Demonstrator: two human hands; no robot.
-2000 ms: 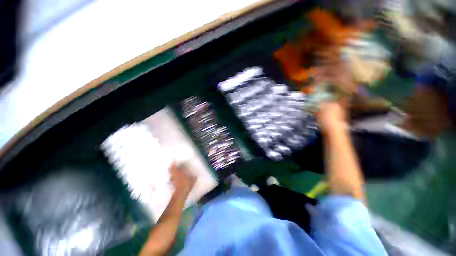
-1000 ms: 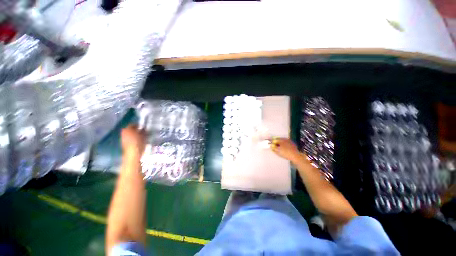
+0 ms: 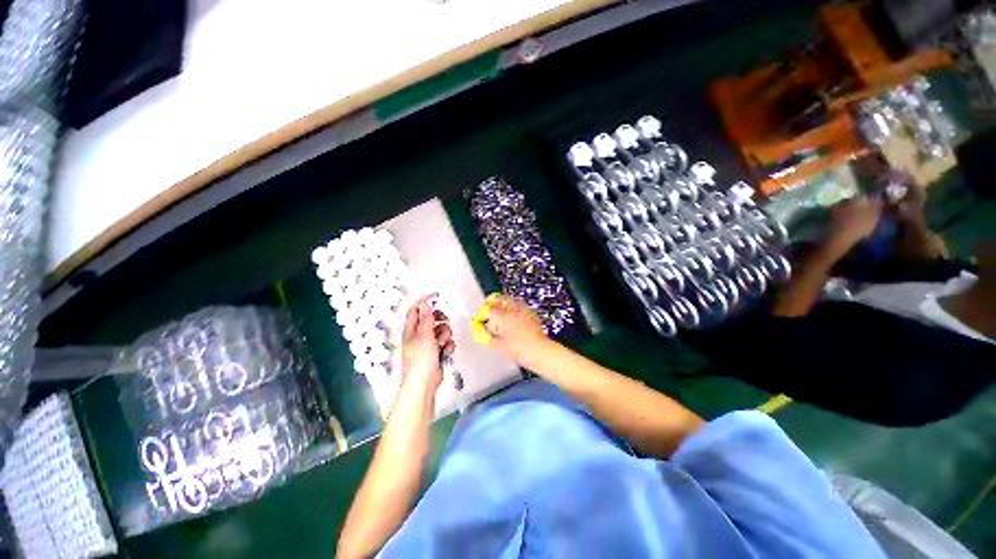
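Observation:
White round caps [image 3: 358, 286] stand in close rows on the left part of the pale work board [image 3: 457, 257]. My left hand [image 3: 424, 341] is over the board beside the caps, its fingers closed around a small shiny metal fitting [image 3: 455, 371] that shows below the fingers. My right hand [image 3: 509, 326] is at the board's right side, its fingers around a yellow thing [image 3: 486, 319]; whether this is a tool or a finger cover I cannot tell. Small dark-silver hardware [image 3: 522, 253] lies heaped in a narrow strip right of the board.
Ring-shaped chrome fittings [image 3: 677, 229] lie in rows at the right. Ring fittings in clear plastic packing [image 3: 218, 409] are at the left. The white bench [image 3: 273, 76] runs along the back. Another person's hands [image 3: 852, 224] are near an orange fixture [image 3: 786, 120].
My left hand has moved from the plastic packing to the board and now holds a metal fitting. My right hand stays over the board. The view has turned and shifted right.

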